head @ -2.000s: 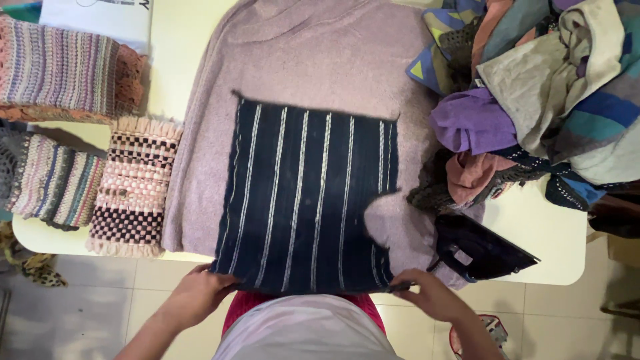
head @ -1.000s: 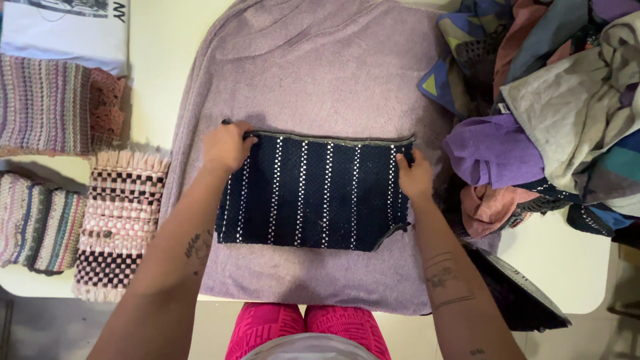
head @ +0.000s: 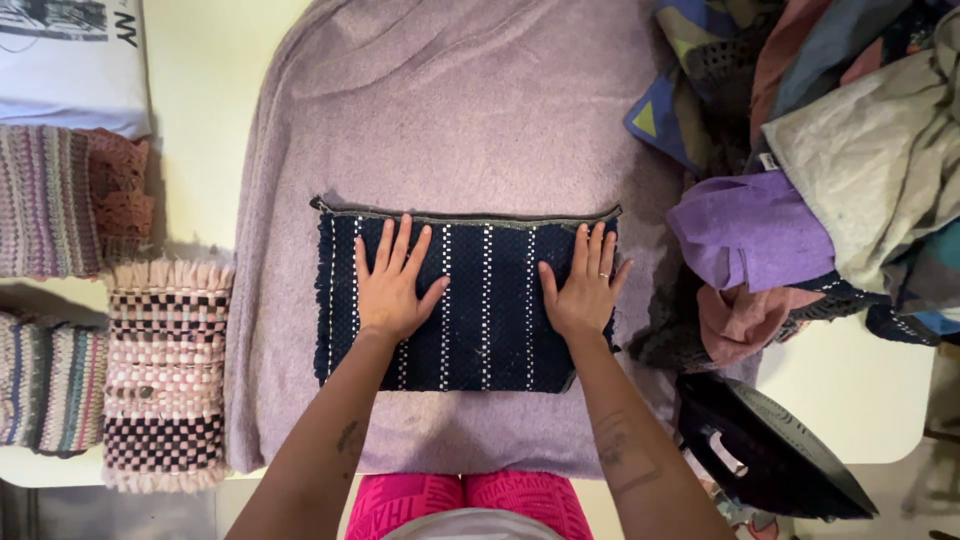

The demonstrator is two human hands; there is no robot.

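A navy woven cloth (head: 487, 315) with white dashed stripes lies folded on a mauve blanket (head: 465, 127). Its dark hemmed edge runs along the far side, and a short fringe shows at the left end. My left hand (head: 394, 281) rests flat on the cloth's left part, fingers spread. Flat on the right part is my right hand (head: 583, 289), with a ring on one finger and its fingers apart. Neither hand grips anything.
Black clothes iron (head: 765, 450) at the table's near right corner. Heaped fabrics, with a purple cloth (head: 754, 229), fill the right. Folded woven pieces, one a pink and black checked mat (head: 166, 375), and a white printed fabric (head: 75, 82) lie left.
Two seconds ago the navy cloth was spread longer, its near corners held by my hands. It was then folded over, my hands at its far corners; now they have let go and lie flat on it.
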